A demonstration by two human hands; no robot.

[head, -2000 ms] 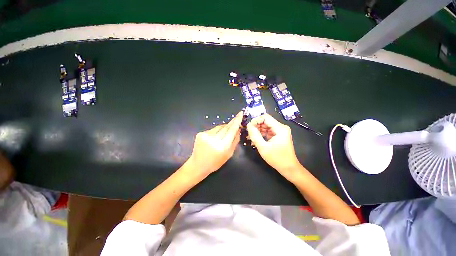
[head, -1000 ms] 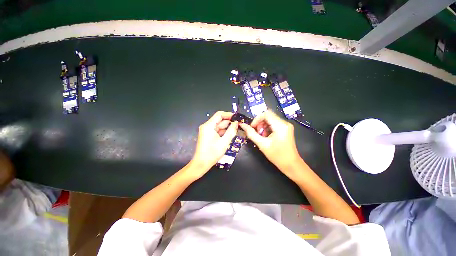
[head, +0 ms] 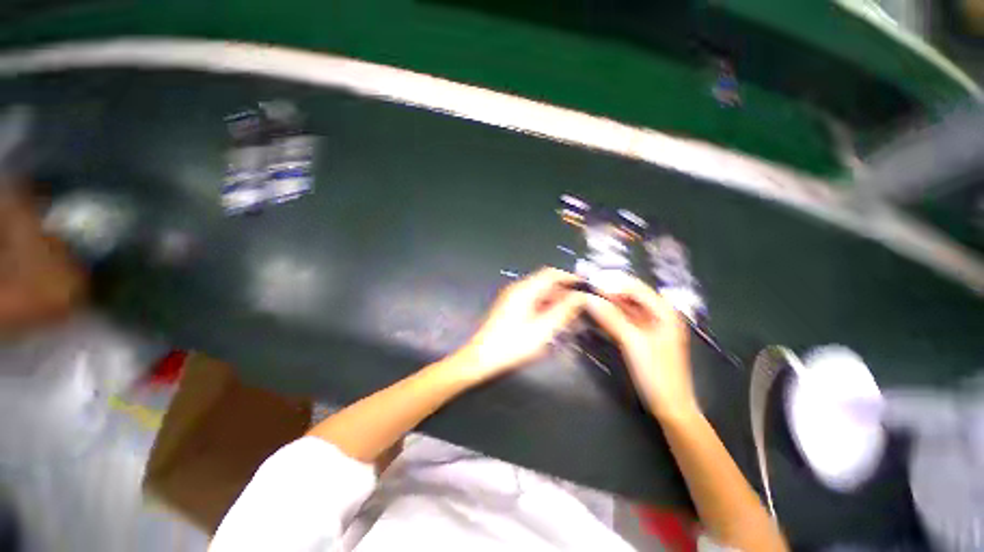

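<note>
The picture is blurred. My left hand (head: pixel 529 318) and my right hand (head: pixel 645 329) meet at their fingertips over the bench. A small dark piece, the black end module (head: pixel 586 288), is pinched between them. A blurred board end (head: pixel 583 350) shows below the fingers, partly hidden by my hands. One circuit board assembly (head: pixel 604 250) lies just beyond my fingertips, and another circuit board assembly (head: pixel 673 272) lies beside it to the right. A thin dark stick (head: pixel 718 344) is at that board's lower end.
Two more boards (head: pixel 268 173) lie at the far left. The white fan base (head: pixel 836 415) and its cord (head: pixel 759 421) are at right. A pale raised edge (head: pixel 486 105) separates the bench from the green belt, which carries a board (head: pixel 726 84). Another person's arm (head: pixel 32 259) is at left.
The view has tilted and blurred, shifting the scene. Between the first and second frames my hands came together on the dark module, with a board below; they still meet there.
</note>
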